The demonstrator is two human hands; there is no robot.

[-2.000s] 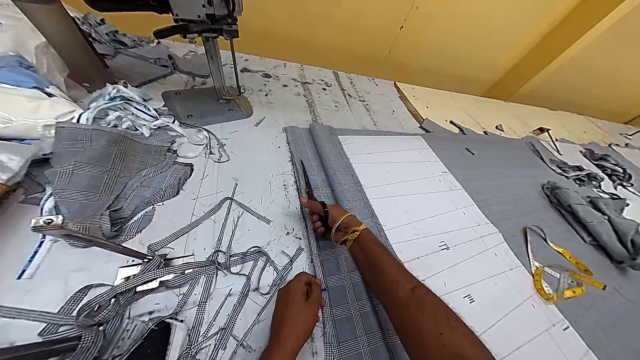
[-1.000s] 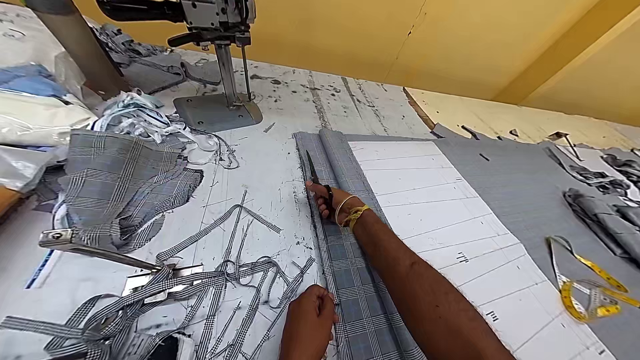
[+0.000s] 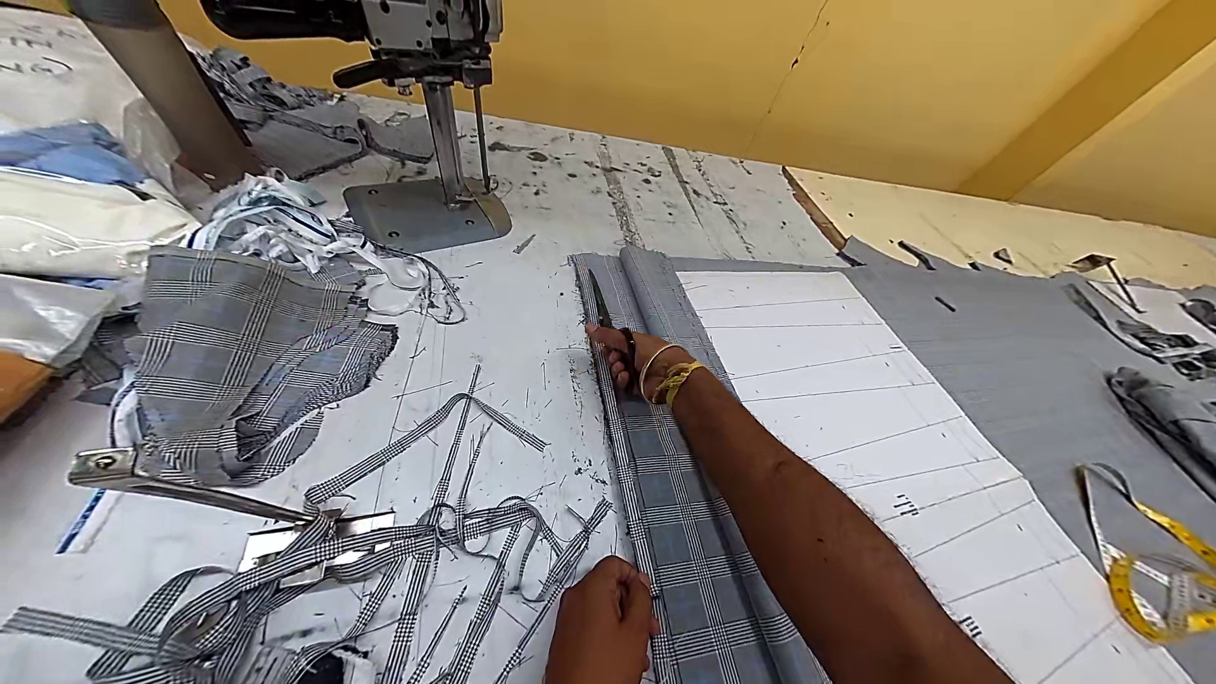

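Note:
Folded grey plaid fabric [image 3: 698, 541] runs lengthwise over the table. My right hand [image 3: 622, 361] grips black-handled scissors [image 3: 602, 302] near the fabric's far end, their blades lying along its left edge and pointing away from me. Lower down, my left hand [image 3: 605, 613] rests with curled fingers at the same edge, seeming to pinch it; its fingertips are partly hidden. Right of the plaid cloth, a white paper pattern [image 3: 855, 408] with ruled lines lies on plain grey fabric [image 3: 1007, 351]. Cut plaid strips [image 3: 418, 541] lie tangled to the left.
A cloth-cutting machine [image 3: 427, 214] stands at the back on its metal base plate. Plaid scraps [image 3: 237, 351] and plastic-wrapped cloth [image 3: 85, 223] are piled at left. A metal clamp [image 3: 204, 494] lies near the strips. A yellow measuring tape [image 3: 1135, 598] is coiled at right.
My hands keep nearly the same places along the fabric, with the scissors still in my right hand. The view has shifted slightly.

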